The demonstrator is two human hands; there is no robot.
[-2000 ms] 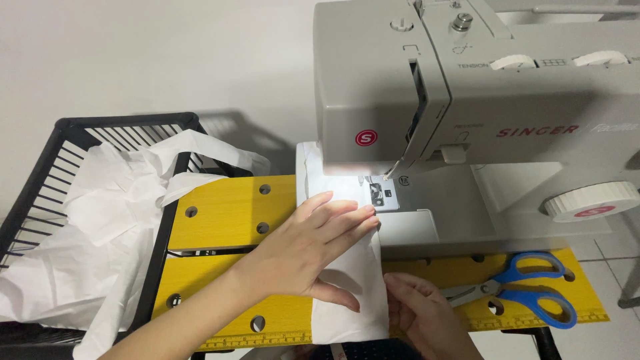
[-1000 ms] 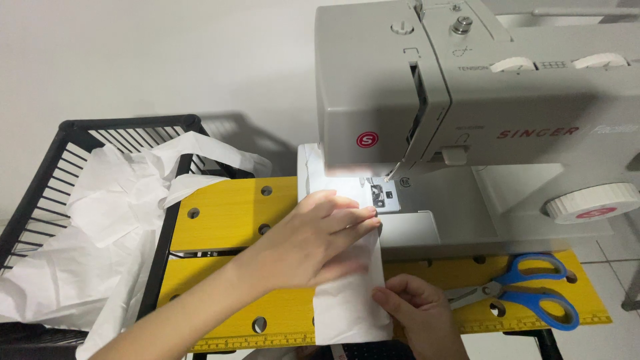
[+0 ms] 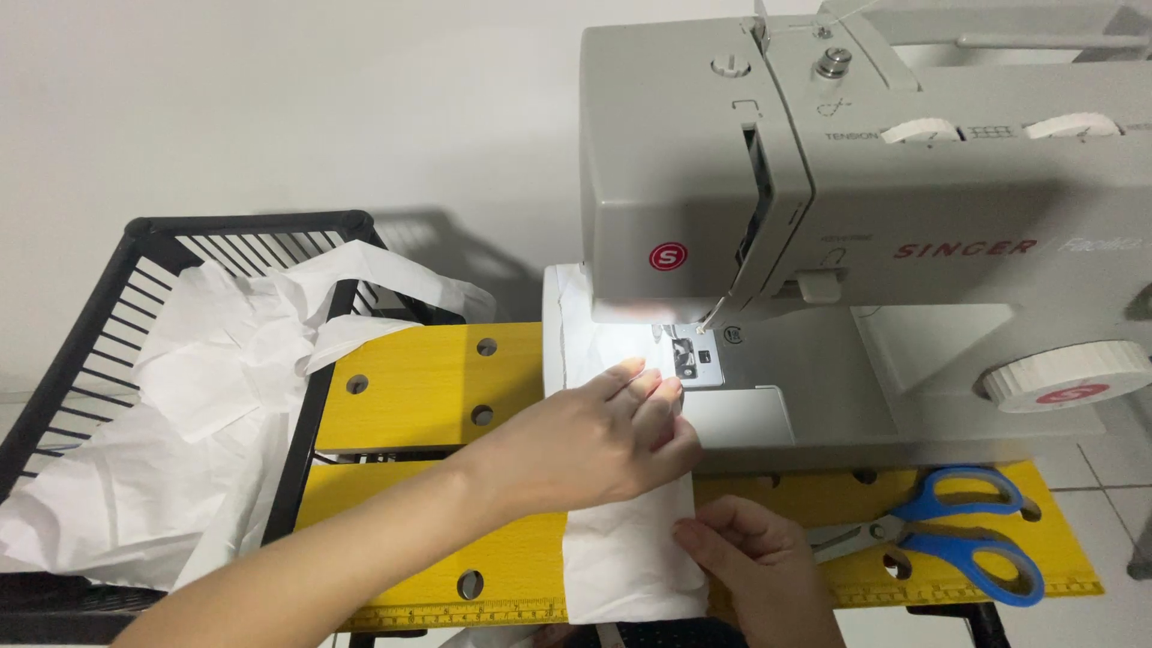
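White fabric (image 3: 621, 558) runs from under the presser foot of a Singer sewing machine (image 3: 684, 171) down over the front edge of a yellow work table (image 3: 414, 387). My left hand (image 3: 594, 441) lies on the cloth just in front of the lit needle plate (image 3: 706, 355), fingertips together near the cloth's right edge, thumb curled under. Lower down, my right hand (image 3: 765, 558) pinches the right edge of the same fabric between thumb and fingers. The needle's tip is hard to make out.
Blue-handled scissors (image 3: 972, 540) lie on the table to the right of my right hand. At the left stands a black slatted basket (image 3: 99, 342) heaped with white cloth (image 3: 225, 360). A ruler scale (image 3: 432, 616) runs along the table's front edge. A pale wall rises behind.
My left hand's thumb was spread out over the fabric two seconds ago and is now tucked in toward the fingers. My right hand stays by the cloth's right edge.
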